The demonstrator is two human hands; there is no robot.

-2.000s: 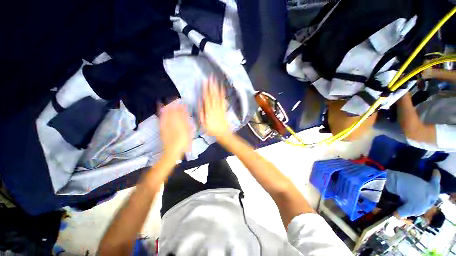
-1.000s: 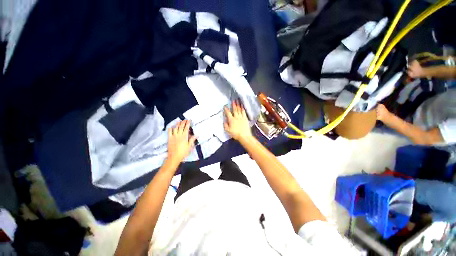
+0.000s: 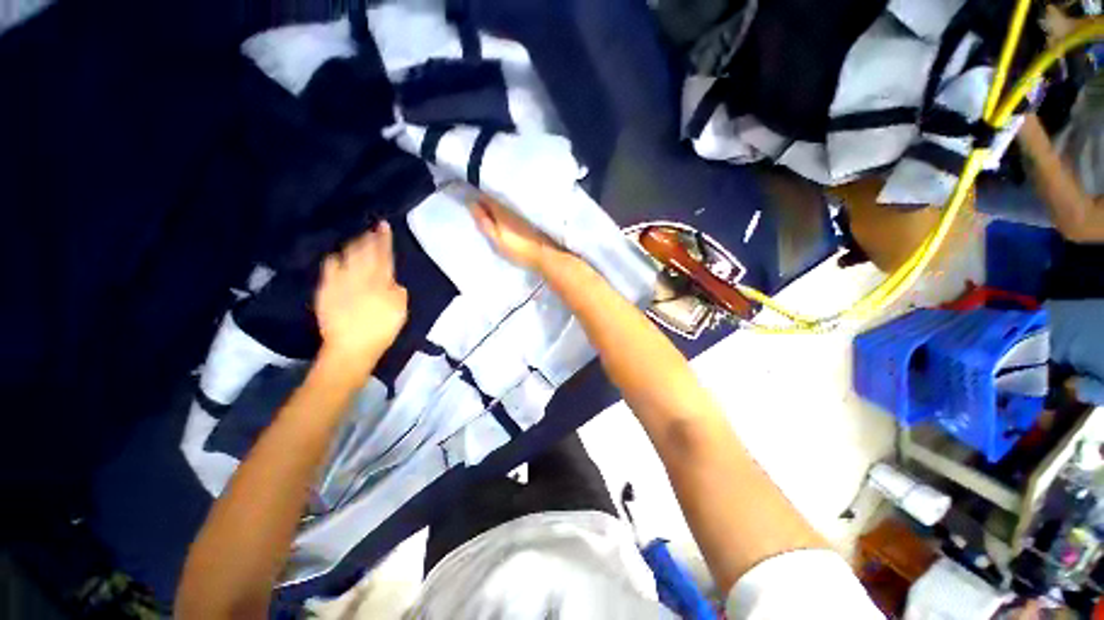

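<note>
A navy garment with pale grey-white areas (image 3: 482,285) lies inside out on the navy-covered table, its cloth wrinkled and crossed by narrow dark bands. My left hand (image 3: 361,297) is over the dark middle part, palm down, fingers spread and holding nothing. My right hand (image 3: 509,233) is at the edge of a pale sleeve-like part; its fingers are partly hidden, so its grip is unclear. The steam iron (image 3: 696,276), with an orange-brown handle, rests to the right of the garment, apart from both hands.
Yellow hoses (image 3: 902,288) run from the iron to the upper right. Navy and grey garments (image 3: 872,103) are heaped over a tan rounded form (image 3: 890,228). Blue crates (image 3: 956,363) stand at the right. Another person's arm (image 3: 1065,188) shows at the right edge.
My hands have left the lower pale area and moved up the garment, the left onto the dark part, the right to the pale sleeve-like part. The garment's upper part is spread differently. The view has shifted.
</note>
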